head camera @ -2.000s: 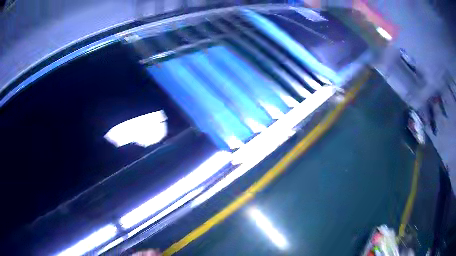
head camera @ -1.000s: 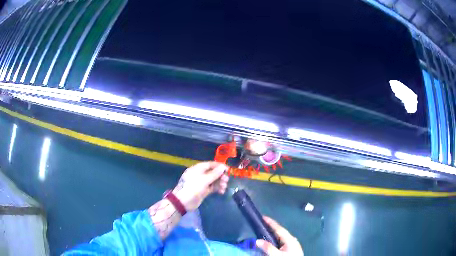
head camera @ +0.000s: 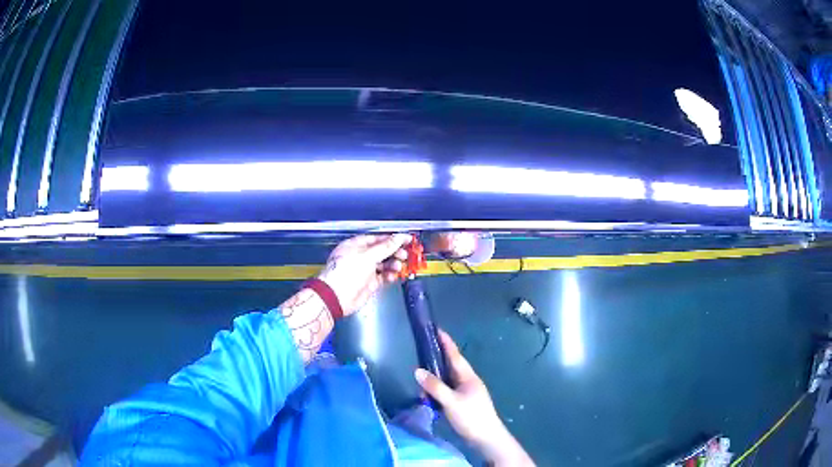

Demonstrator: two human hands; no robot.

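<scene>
The large glossy black display panel [head camera: 410,119] lies flat, with ceiling lights reflected along its near part. My left hand [head camera: 365,260] is at the panel's near edge, its fingertips together; whether they pinch something small cannot be told. My right hand [head camera: 461,392] is closed around the black electric screwdriver [head camera: 424,328], which points up toward the panel edge. Its tip end is just below my left fingers. The orange-red coiled hose [head camera: 415,260] shows beside my left fingertips, below the edge. A white wiping cloth [head camera: 700,114] lies on the panel's right part.
Metal rollers [head camera: 55,119] extend left of the panel, and rollers with blue sheets [head camera: 771,128] lie to its right. A cord with a pale connector [head camera: 525,308] lies on the green floor. Jumbled items [head camera: 702,454] show at the bottom right. A yellow line [head camera: 173,272] crosses the floor.
The view has levelled along the panel edge. My left hand has moved up to the edge. The screwdriver has moved up and left, closer to my left fingers, and stands more upright.
</scene>
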